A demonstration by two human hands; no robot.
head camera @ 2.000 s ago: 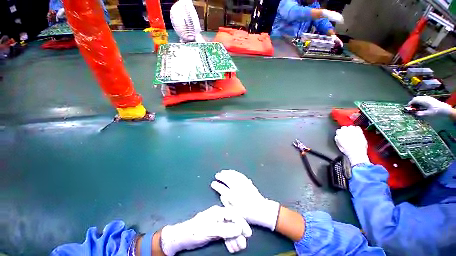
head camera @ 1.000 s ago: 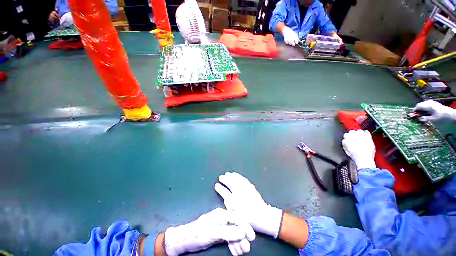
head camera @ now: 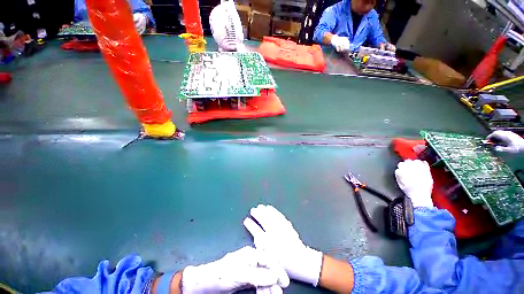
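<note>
My left hand [head camera: 227,271], in a white knitted glove with a blue band at the wrist, lies at the bottom centre. Its finger end overlaps the lower part of my right hand; how its fingers are closed is unclear. My right hand [head camera: 281,240], also white-gloved, rests on the green bench [head camera: 132,201], palm down, fingers pointing up-left, with a gap between them. No tool or part shows in either hand. Diagonal cutters [head camera: 366,198] with dark and orange handles lie open to the right of my hands, beside a dark mesh-like block [head camera: 396,218].
At right, a neighbour's gloved hands [head camera: 415,181] are at a tilted green board [head camera: 474,169] over a red pad [head camera: 459,218]. Another board [head camera: 221,74] sits on a red pad [head camera: 253,109] beyond. An orange-wrapped post [head camera: 129,69] stands left. A person [head camera: 350,28] works across the bench.
The view has shifted slightly, so the cutters and right-hand board sit lower. My hands stay together. The person across has leaned into view, and the neighbour's far hand shifted right on the board.
</note>
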